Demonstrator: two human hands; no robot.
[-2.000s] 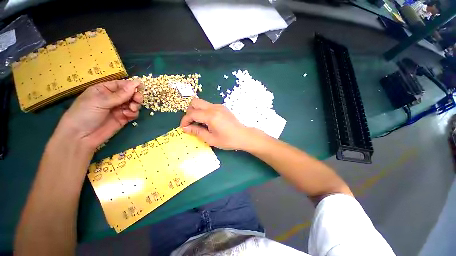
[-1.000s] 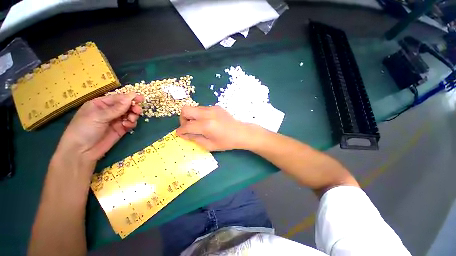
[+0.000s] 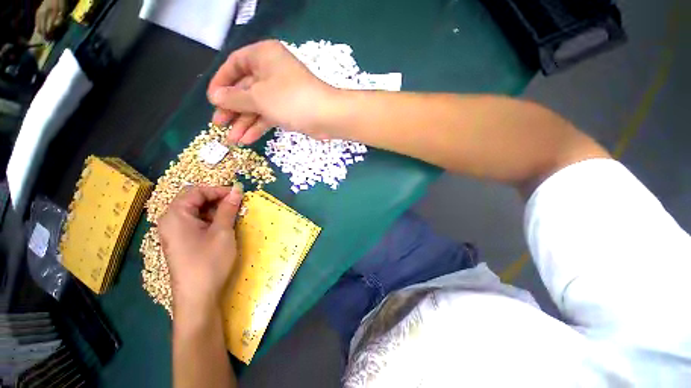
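The yellow circuit board panel lies slantwise near the bench's front edge, its left part hidden by my left hand. My left hand is at its upper left corner, thumb and finger pinched around what looks like a tiny tan component. My right hand is raised over the piles with bent fingers; whether it holds anything is hidden. Tan components lie in a long curved pile behind and left of the panel, with a paper label on them. White components lie to the right, partly under my right forearm.
A stack of yellow panels stands at left, beside a clear plastic bag and a slotted rack. A black slotted tray is at upper right. A white sheet lies at the back. Another person's hand shows at upper left.
The view has turned, so the bench appears rotated. My right hand has left the panel's upper edge and lifted above the piles. My left hand has come to the panel's upper corner.
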